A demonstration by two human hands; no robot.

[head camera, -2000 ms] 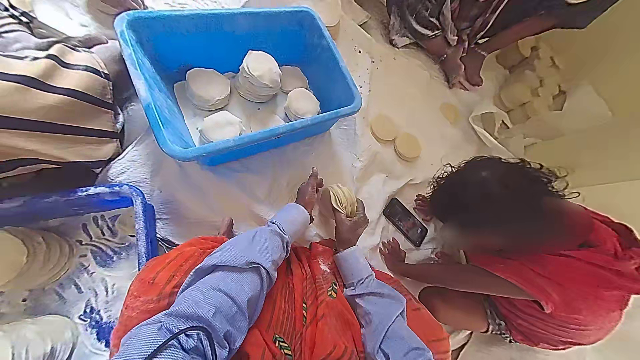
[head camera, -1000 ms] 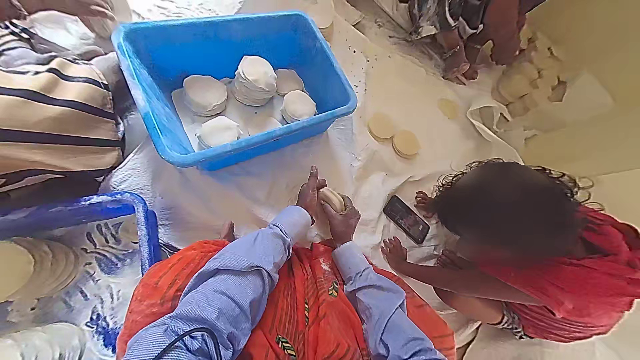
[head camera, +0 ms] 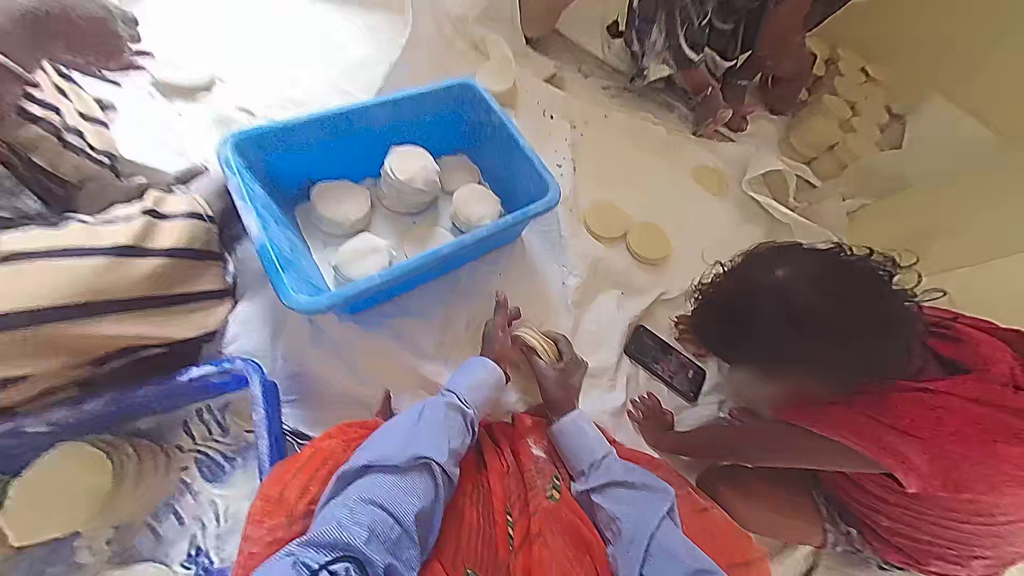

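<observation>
Above my lap, my right hand (head camera: 562, 372) grips a small stack of pale dough discs (head camera: 536, 342) on edge. My left hand (head camera: 500, 332) is at the stack's left side, its fingers pointing up and partly spread; whether it also grips the discs is hard to tell. In front of both hands stands a blue plastic tub (head camera: 352, 300) with several stacks of flour-dusted discs (head camera: 410, 178) in it. Two flat dough discs (head camera: 648, 242) lie on the white cloth to the right of the tub.
A smartphone (head camera: 666, 362) lies right of my hands, beside a person in red (head camera: 920, 432) leaning over the cloth. A darker blue crate (head camera: 268, 416) with discs (head camera: 60, 492) stands at lower left. Striped fabric (head camera: 112, 280) is at left. Another person's hands (head camera: 720, 100) and piled discs (head camera: 840, 120) are at upper right.
The disc stack has stayed in my right hand, and its tilt between my hands has changed. The view has shifted, showing more beyond the tub.
</observation>
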